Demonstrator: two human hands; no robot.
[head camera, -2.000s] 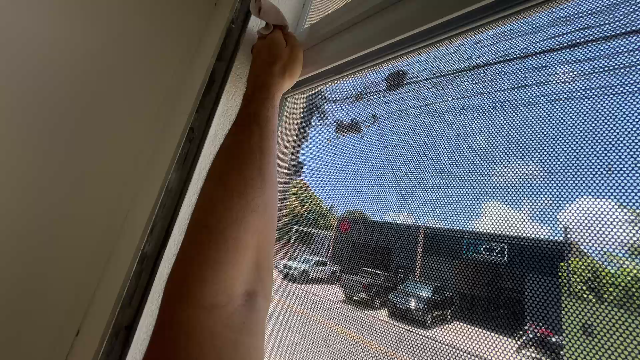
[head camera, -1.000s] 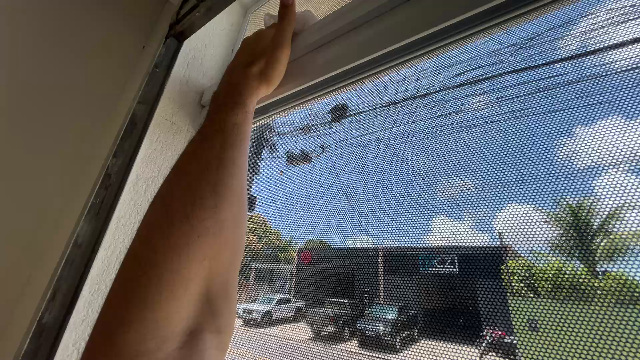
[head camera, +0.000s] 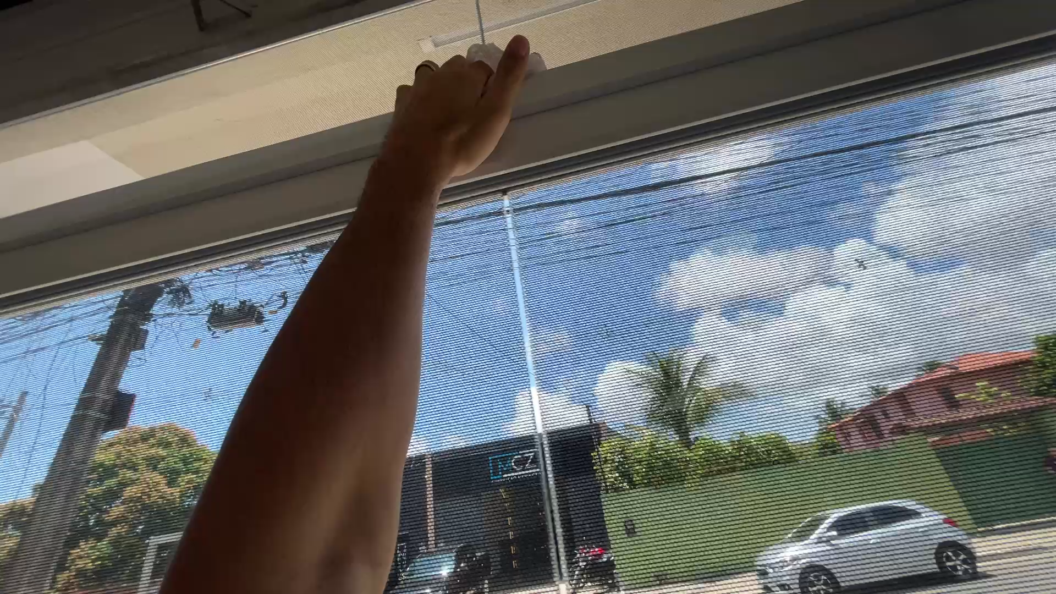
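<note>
My left hand (head camera: 458, 107) is raised at the upper middle, with a ring on one finger and the thumb pointing up. A crumpled white cloth or paper (head camera: 487, 54) shows between its fingers and beside the thumb. The hand presses it on the upper edge of the light window frame rail (head camera: 627, 103), just under the upper pane (head camera: 330, 99). The bare forearm crosses in front of the large lower window (head camera: 742, 272). My right hand is not in view.
A thin vertical glass joint (head camera: 532, 371) divides the lower window. Beyond the glass are a utility pole (head camera: 95, 429), a dark building, a green wall (head camera: 742, 511) and a silver car (head camera: 866, 544).
My left hand has moved right along the top rail, away from the wall corner where it was earlier, still with the white cloth or paper. The view has turned right.
</note>
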